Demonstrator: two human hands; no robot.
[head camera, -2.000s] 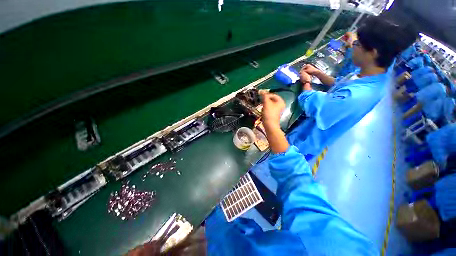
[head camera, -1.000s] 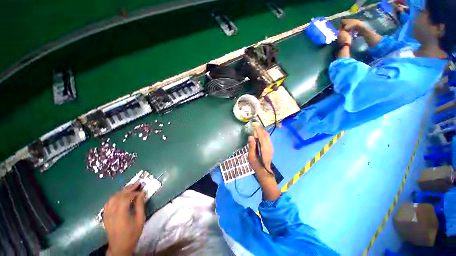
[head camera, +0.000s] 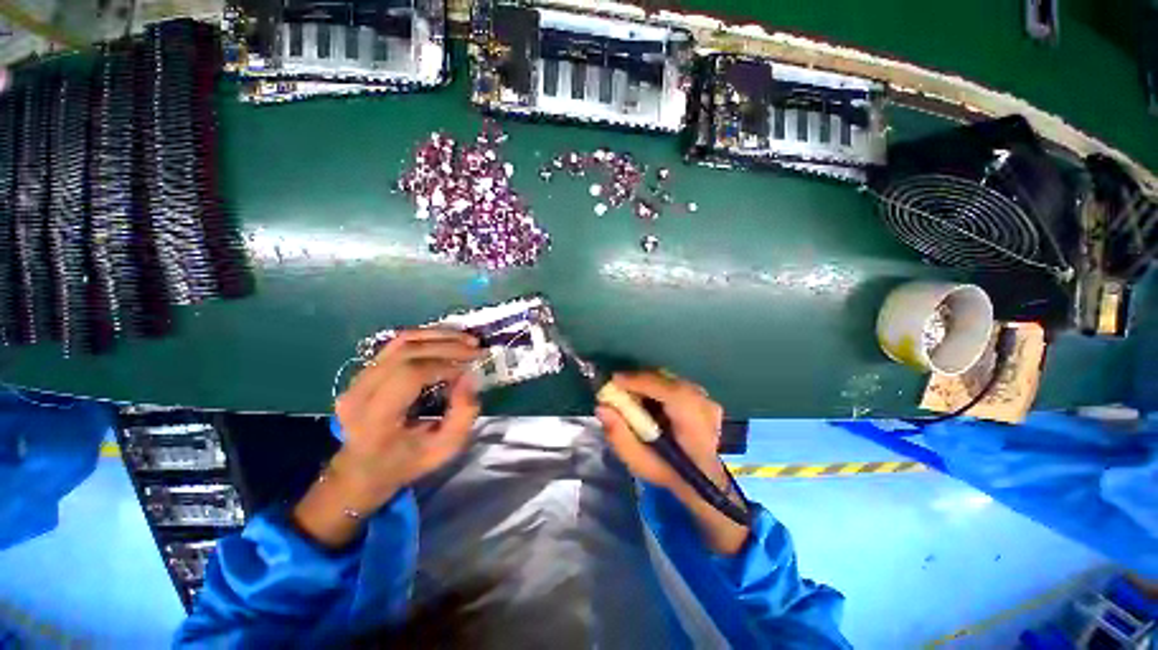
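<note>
A phone board assembly (head camera: 521, 345) lies flat on the green bench in front of me, its left part covered by my left hand (head camera: 413, 394). My left hand rests on the board; a thin pale solder wire (head camera: 340, 377) loops beside its fingers. My right hand (head camera: 673, 425) holds a soldering iron (head camera: 631, 411) by its tan grip. The iron's thin tip points up and left, close to the board's right end; whether it touches cannot be told. A heap of small pinkish-purple and silver components (head camera: 476, 203) lies behind the board, with a looser scatter (head camera: 622, 180) to its right.
Stacked board assemblies (head camera: 603, 70) line the back edge. Dark ribbed strips (head camera: 114, 191) lie at left. A black fan (head camera: 965, 216), a white cup (head camera: 936, 326) and a tan block (head camera: 1016, 375) stand at right. A rack of boards (head camera: 184, 489) is below the bench edge at left.
The view has turned down to the bench centre. My right hand has brought the iron from beside the cup to the board. My left hand remains at the board.
</note>
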